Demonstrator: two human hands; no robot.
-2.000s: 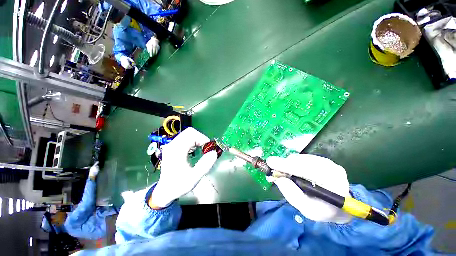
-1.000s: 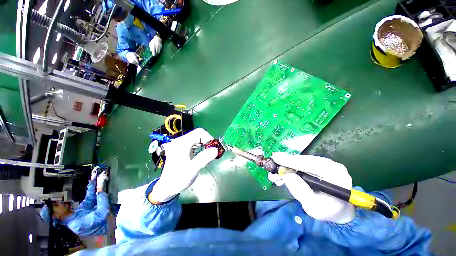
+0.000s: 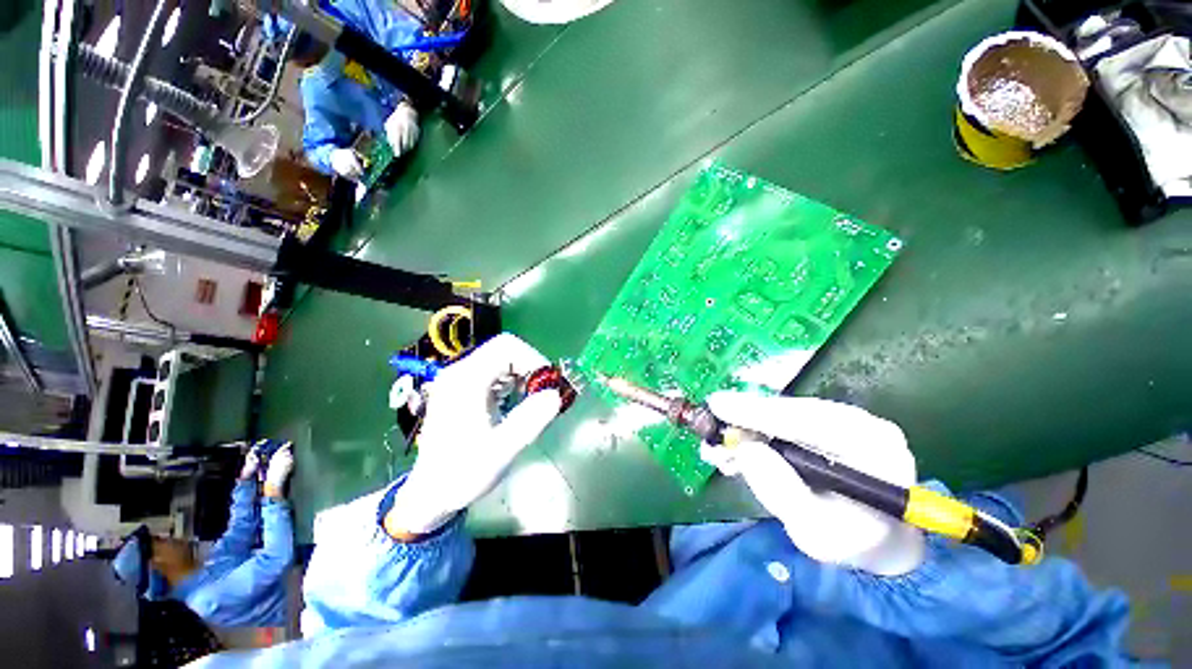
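Note:
My left hand (image 3: 477, 425), in a white glove, pinches a small red-copper wound coil (image 3: 550, 387) between thumb and finger. My right hand (image 3: 837, 484), also gloved, holds a black and yellow soldering iron (image 3: 850, 481) like a pen. The iron's tip points left at the coil's leads, with a small gap that shows between them. Both are above the left edge of a bright green circuit board (image 3: 745, 288), which lies on the green mat with silver dots facing up. I cannot make out solder wire.
A yellow-black pot (image 3: 1017, 102) with pale filling stands at upper right, beside a black tray (image 3: 1137, 170) with white crumpled material. A left tray holds a yellow ring (image 3: 451, 332) and blue items. A metal frame (image 3: 157, 203) and two people in blue smocks are at left.
The iron's tip has drawn back slightly to the right from the coil's leads. The coil has turned a little in my left fingers. The view has shifted slightly.

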